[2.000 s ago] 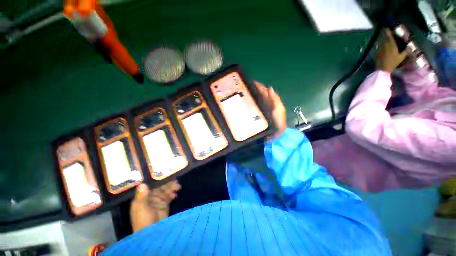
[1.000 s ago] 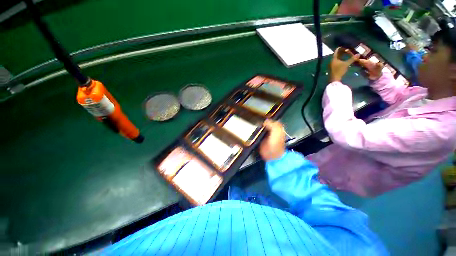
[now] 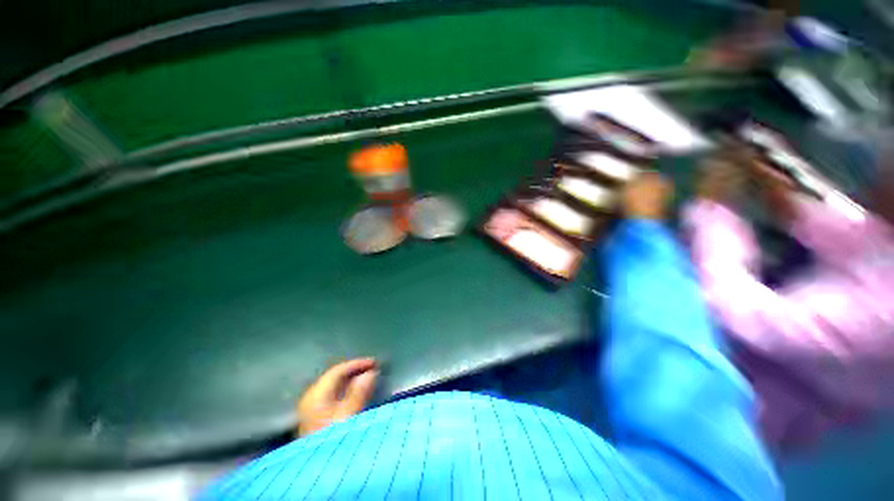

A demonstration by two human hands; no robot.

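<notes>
The black phone tray (image 3: 487,227) lies on the green bench at the right, tilted in view, with several phone assemblies side by side. The nearest phone assembly (image 3: 537,245) is pinkish with a white rectangle. My right hand (image 3: 647,196) is on the tray's right side, its fingers blurred and gripping its edge. My left hand (image 3: 338,393) is over the bench's front edge, away from the tray, fingers curled loosely with nothing seen in them.
The orange electric screwdriver (image 3: 382,174) hangs over two round screw dishes (image 3: 373,229), (image 3: 435,216). A white sheet or board (image 3: 662,119) lies behind the tray. At the right is a person in pink (image 3: 794,303), hands at another phone tray. The frame is blurred.
The tray has moved away from me, to the right and back, with my right hand on it. My left hand has left the tray. The view has shifted, and the screwdriver appears nearer the dishes.
</notes>
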